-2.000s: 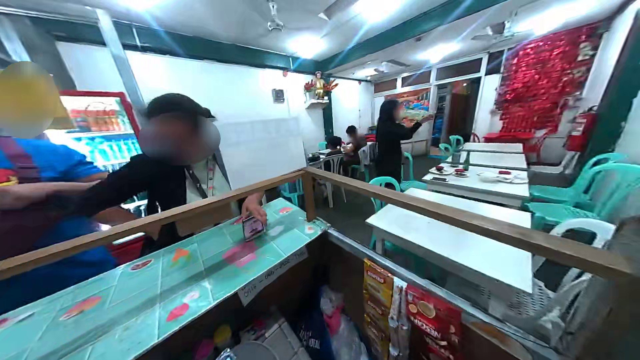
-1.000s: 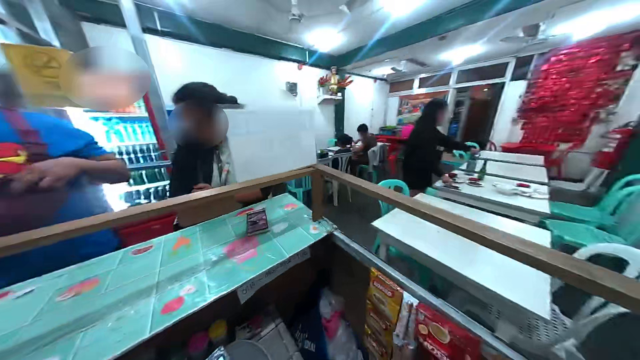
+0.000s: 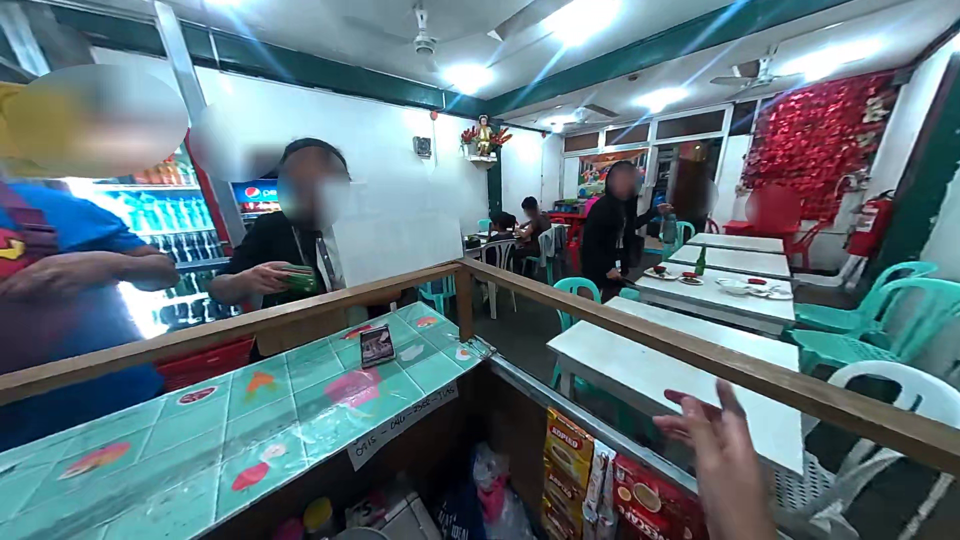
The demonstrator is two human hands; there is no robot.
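My right hand [image 3: 724, 450] is raised at the lower right, fingers apart and holding nothing, in front of the wooden rail [image 3: 645, 322] and a white table. Just left of it, red Nescafé coffee sachets [image 3: 652, 499] and yellow Kopiko sachets [image 3: 566, 469] hang below the counter's metal edge. My left hand is out of view. A small dark card or phone-like object [image 3: 377, 346] rests on the green tile-patterned counter [image 3: 285, 420]. Across the counter, a person in black holds a green item [image 3: 300, 278] that looks like a wallet or folded notes.
Another person in blue [image 3: 75, 247] stands at the left before a drinks fridge [image 3: 169, 240]. A person in black [image 3: 611, 225] leans by a table with plates [image 3: 750, 287] and a green bottle [image 3: 700, 260]. Green and white plastic chairs [image 3: 911, 322] line the right. Plastic bags [image 3: 491, 487] lie under the counter.
My right hand has come into view at the lower right. The person across the counter now holds up a green item. The far person in black has straightened somewhat from bending over the table.
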